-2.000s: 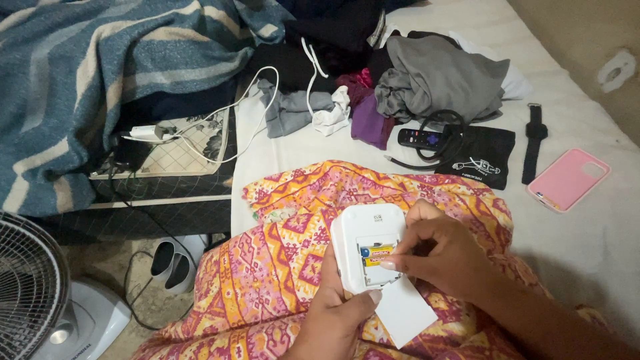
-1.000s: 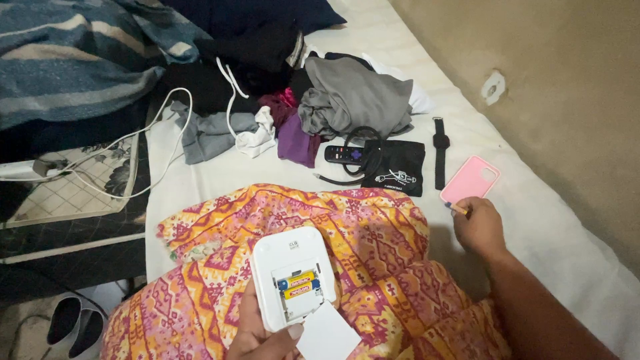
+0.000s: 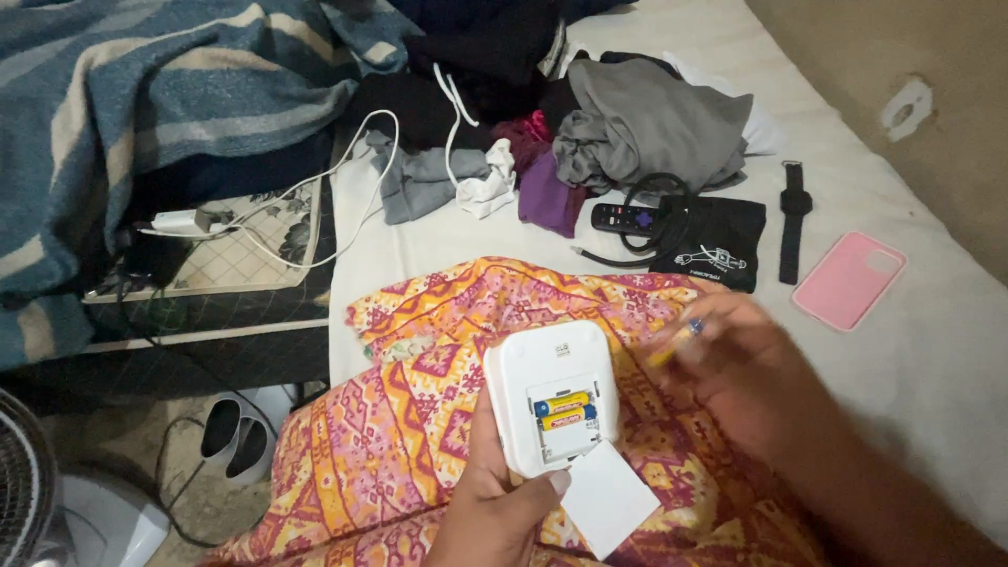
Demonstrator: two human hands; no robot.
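My left hand [image 3: 504, 504] grips a white plastic device [image 3: 543, 346] by its lower left side, the back facing up. Its battery compartment is uncovered and holds two yellow and blue batteries [image 3: 565, 416] lying side by side. Under my left thumb, a white square piece [image 3: 608, 500] sticks out past the device's lower edge. My right hand [image 3: 732, 362], blurred, is to the right of the device with a yellow and blue battery [image 3: 676, 342] between its fingers, apart from the compartment.
Patterned orange and pink cloth [image 3: 394, 457] lies beneath my hands. Beyond it are a remote control [image 3: 622, 219], a black pouch [image 3: 720, 244], a black hose, a watch [image 3: 794, 213], a pink phone case [image 3: 850, 281] and piled clothes [image 3: 654, 110]. A fan [image 3: 24, 465] stands at the lower left.
My right hand has moved from beside the pink phone case back toward the device, with a battery in its fingers. The left hand keeps hold of the device.
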